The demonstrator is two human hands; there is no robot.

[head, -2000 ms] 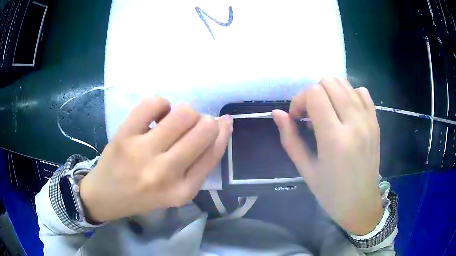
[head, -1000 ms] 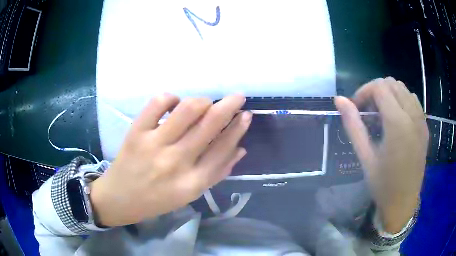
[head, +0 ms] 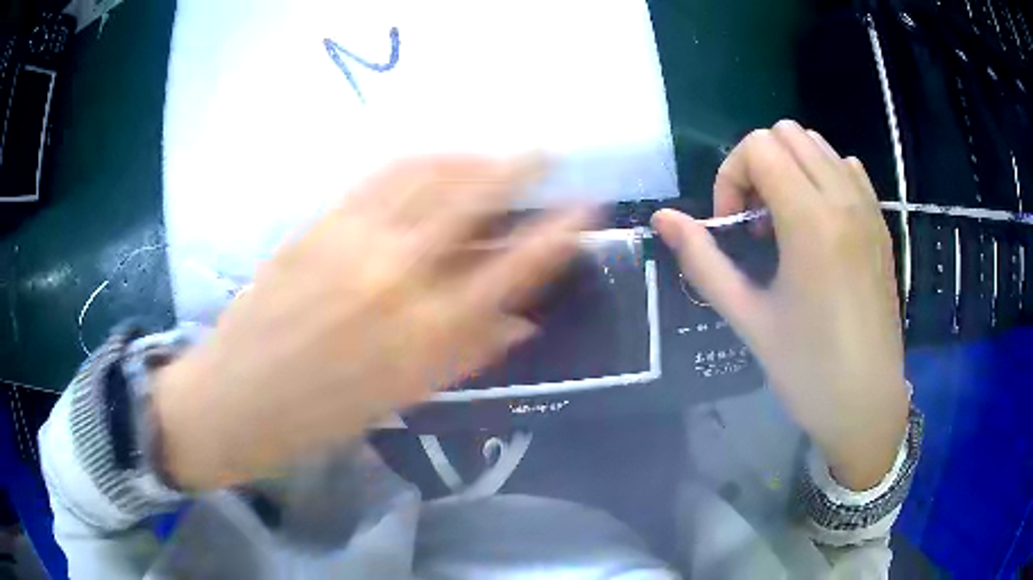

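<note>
The black handheld device housing (head: 680, 391) lies on the near edge of the white foam sheet (head: 453, 85) and against my clothing. Its dark screen window (head: 589, 317) has a white line along the bottom and right sides. A narrow white tape (head: 957, 212) comes in from the right to my right hand (head: 810, 289), whose thumb and fingers hold it just beyond the window's top right corner. My left hand (head: 363, 306) is blurred over the window's left part and top edge; whether it holds tape cannot be told. A thin loose curl (head: 91, 283) lies left of it.
Black units with white lines stand in a row at the right edge (head: 963, 272). Another black unit with a white frame (head: 40, 136) is at the left edge. A dark green bench (head: 102, 227) lies under the sheet. Blue surfaces (head: 974, 442) show below the bench edge.
The device and sheet have shifted left in the view. My right hand has moved along the tape to the right, past the window's corner. My left hand has moved along the top edge and now blurs.
</note>
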